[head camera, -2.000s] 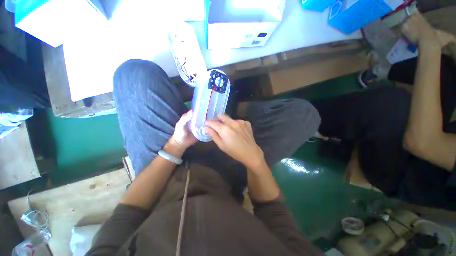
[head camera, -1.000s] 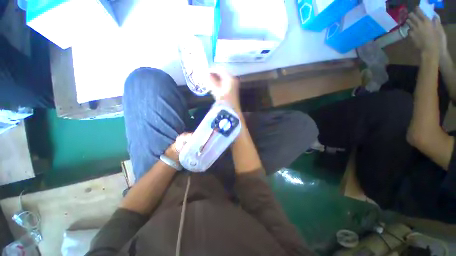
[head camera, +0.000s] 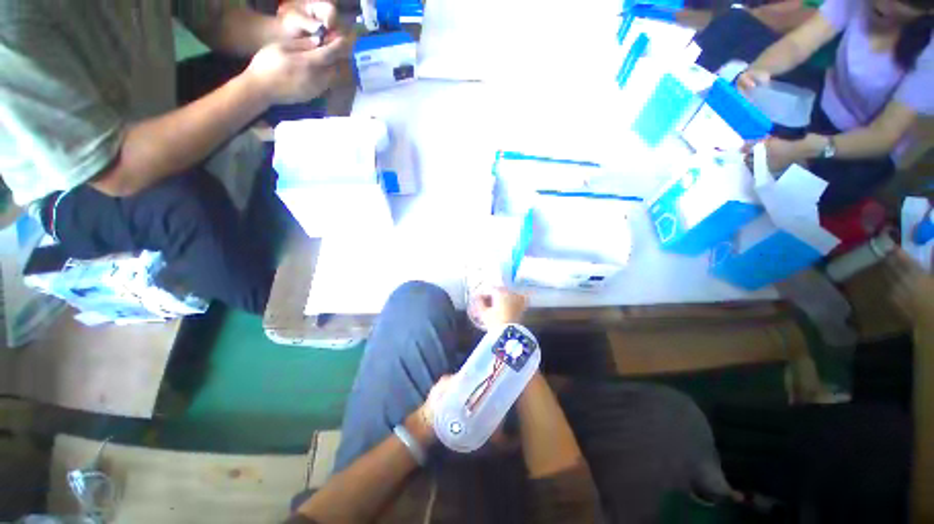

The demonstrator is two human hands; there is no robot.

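A white oval device housing [head camera: 479,401] is tilted above my lap. A black fan [head camera: 514,348] sits at its upper end, with red and dark wires running down the middle. My left hand [head camera: 436,397] holds the housing by its left side, fingers partly hidden behind it. My right hand [head camera: 500,306] is just beyond its fan end, at the table edge. A pale vented cover [head camera: 477,282] shows faintly beside my right fingers, washed out by glare; whether they grip it is unclear.
Open white-and-blue carton [head camera: 576,246] stands just beyond my hands. White box [head camera: 333,184] is at the left, blue-and-white cartons [head camera: 707,205] at the right. People sit at the left and right. Cardboard [head camera: 681,348] lies below the table edge.
The view has lifted, showing more table and people. My right hand has left the housing's lower end and moved beyond its fan end. The housing has turned, its fan end now towards upper right.
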